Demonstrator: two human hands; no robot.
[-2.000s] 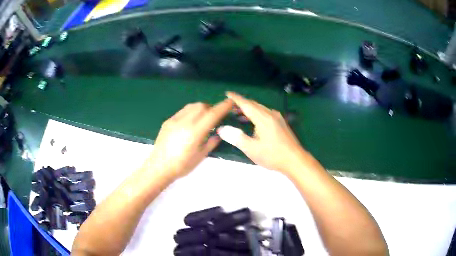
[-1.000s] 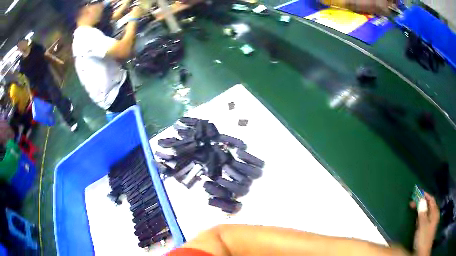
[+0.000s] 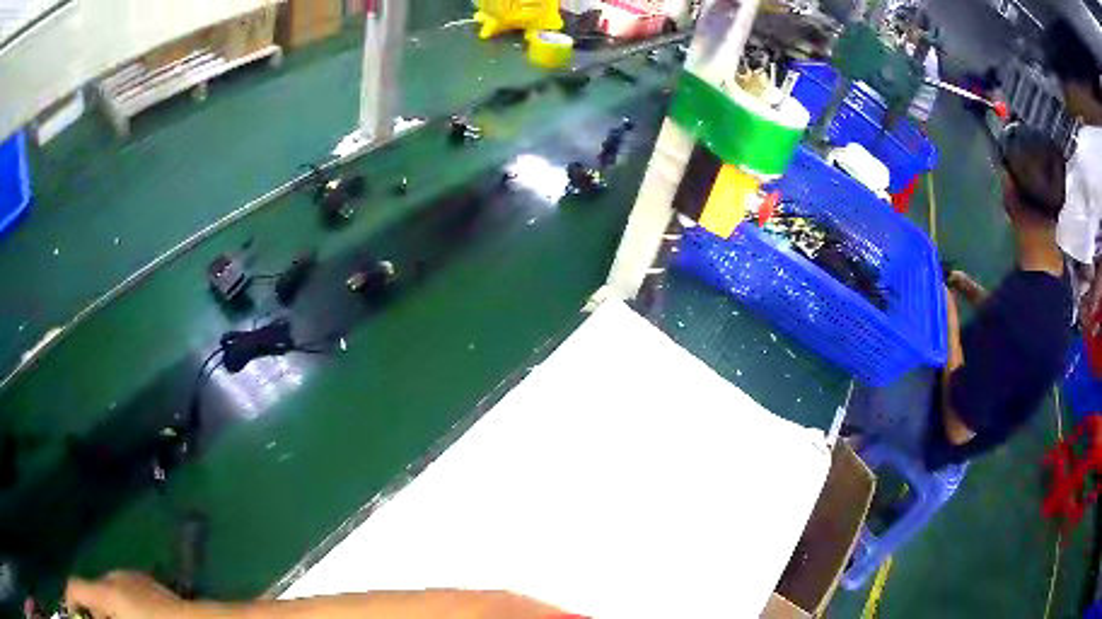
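My right forearm runs along the bottom edge to my right hand (image 3: 121, 595) in the lower left corner. The hand is cut off by the edge and blurred; whether it holds anything cannot be told. My left hand is not in view. The white work surface (image 3: 580, 460) lies right of the glossy green conveyor belt (image 3: 399, 351). On the belt are a bundled black cord (image 3: 256, 345), a black adapter unit with a pale face (image 3: 226, 277) and several small dark parts with cords.
A white post (image 3: 647, 218) with green tape (image 3: 737, 127) stands at the work surface's far corner. Behind it is a blue perforated basket (image 3: 834, 302) of dark parts. A person in dark clothing (image 3: 1015, 351) is at the right. A cardboard box (image 3: 834, 532) adjoins the surface's right edge.
The view has swung from the left side to the right. The blue tote and black housings have left the picture. The right hand now shows at lower left; the board seen in it earlier is not visible.
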